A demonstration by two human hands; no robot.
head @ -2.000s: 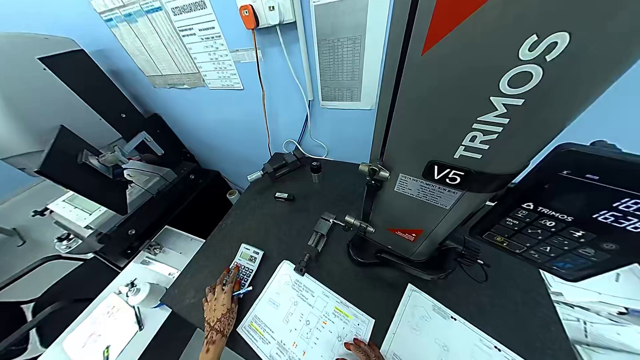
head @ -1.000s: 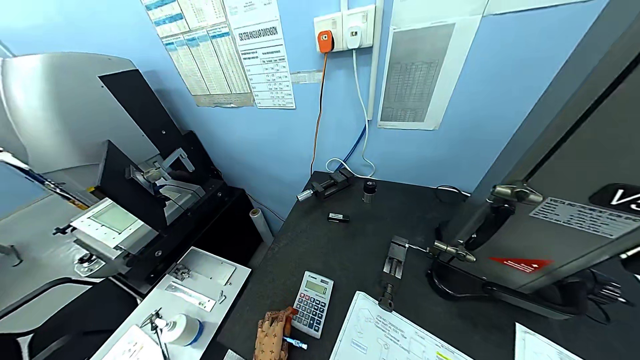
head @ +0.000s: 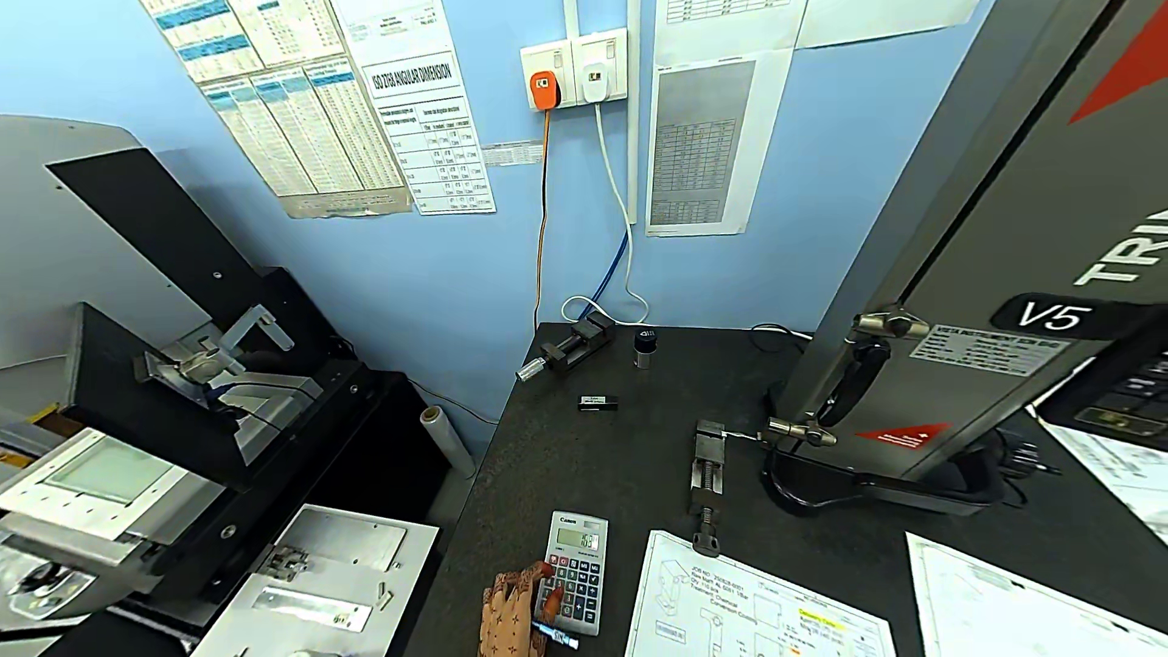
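My left hand [head: 516,607], its back covered in a brown pattern, is at the bottom edge with fingertips at the left side of a grey Canon calculator [head: 591,573]. A blue-and-white pen [head: 555,634] sticks out from between its fingers, over the calculator's lower edge. The calculator lies on the dark tabletop, its display lit with digits too small to read surely. To its right lies a printed technical drawing [head: 762,607] with yellow highlighting. A small steel vise [head: 707,484] stands just above that sheet. My right hand is out of view.
The grey Trimos height gauge [head: 985,365] rises at the right, its probe reaching toward the vise. Another small vise [head: 577,342], a black-capped container [head: 644,349] and a small black block [head: 598,402] sit near the wall. A second drawing [head: 1013,602] lies lower right; a measuring machine [head: 173,392] stands left.
My right hand, on the drawing's lower edge two seconds ago, is out of view. My left hand stays by the calculator with the pen. The view has swung toward the wall and left.
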